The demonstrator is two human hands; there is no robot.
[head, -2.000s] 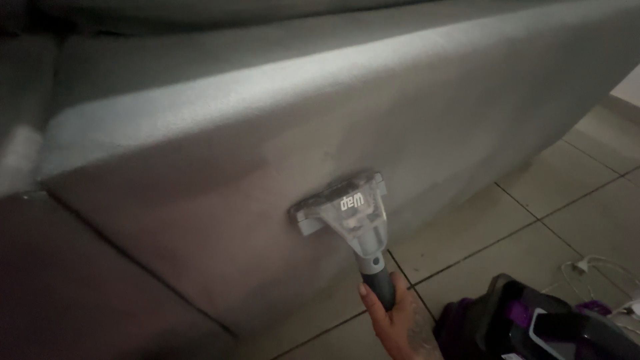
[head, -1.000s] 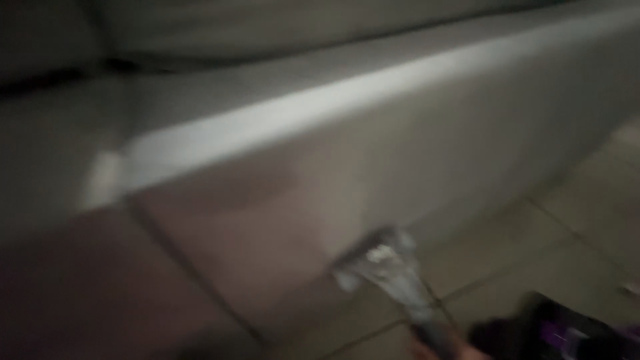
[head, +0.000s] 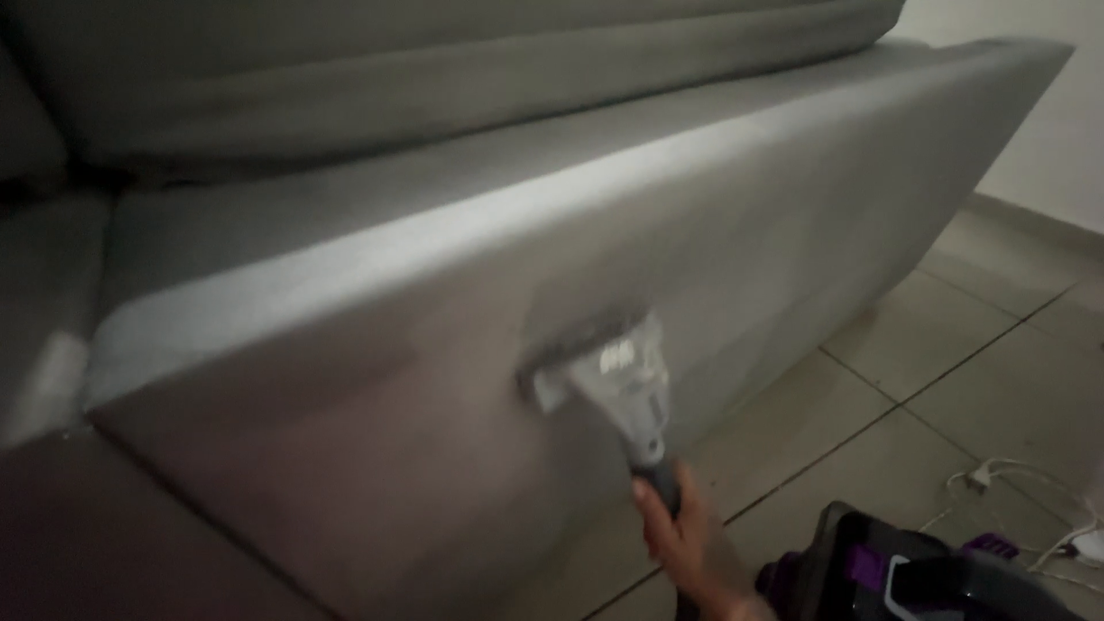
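My right hand (head: 690,543) grips the dark handle of an upholstery extractor nozzle (head: 617,379) with a clear plastic head. The wide mouth of the nozzle lies against the front panel of a grey fabric sofa (head: 742,233), below its pale, light-struck edge. Around the nozzle the fabric looks darker in patches; motion blur hides the finer detail. My left hand is out of the frame.
At the lower right stands a black and purple cleaning machine (head: 931,578). Behind it a white cord with a plug (head: 979,477) lies on the tiled floor (head: 828,431). A white wall (head: 1026,129) rises at the upper right.
Since the blurred frame of a second ago, the nozzle in my right hand has moved up the sofa's front panel. The view has shifted as well.
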